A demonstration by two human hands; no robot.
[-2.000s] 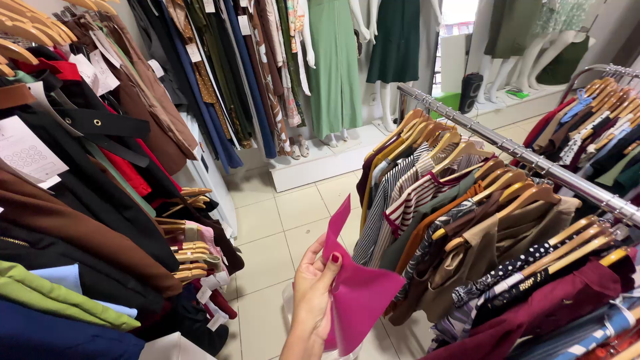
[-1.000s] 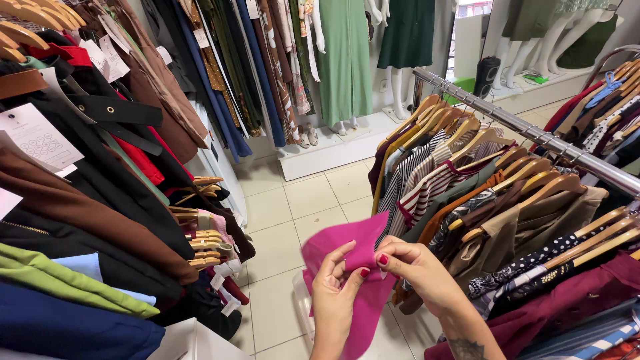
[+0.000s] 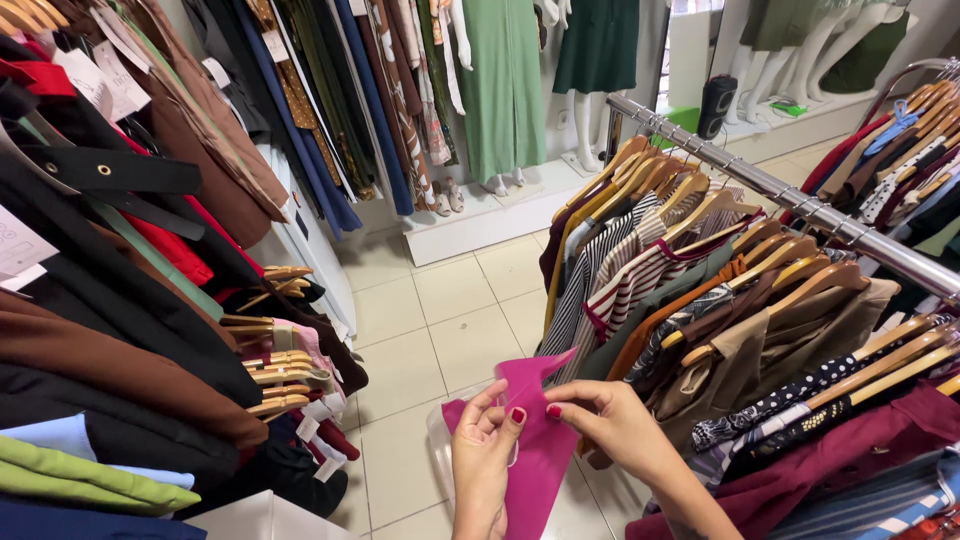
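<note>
A thin magenta sheet (image 3: 536,465), perhaps fabric or plastic, hangs between my hands at the lower middle of the head view. My left hand (image 3: 486,446) pinches it between thumb and fingers on its left side. Thumb and forefinger of my right hand (image 3: 611,424) grip its right edge, and its top corner folds over to the right. Something thin and white shows beside my left thumb. Behind my left hand, a clear plastic container (image 3: 439,450) is partly hidden.
A chrome rail (image 3: 787,199) with clothes on wooden hangers runs along the right. Dark coats (image 3: 127,285) crowd the left, above a white box (image 3: 266,517). Tiled floor (image 3: 457,330) leads to a white platform (image 3: 480,225) with mannequins.
Two seconds ago only one hand showed, holding the magenta sheet; both hands have been on it since the middle frame. My hands have since moved apart slightly, and the sheet's top is folded differently.
</note>
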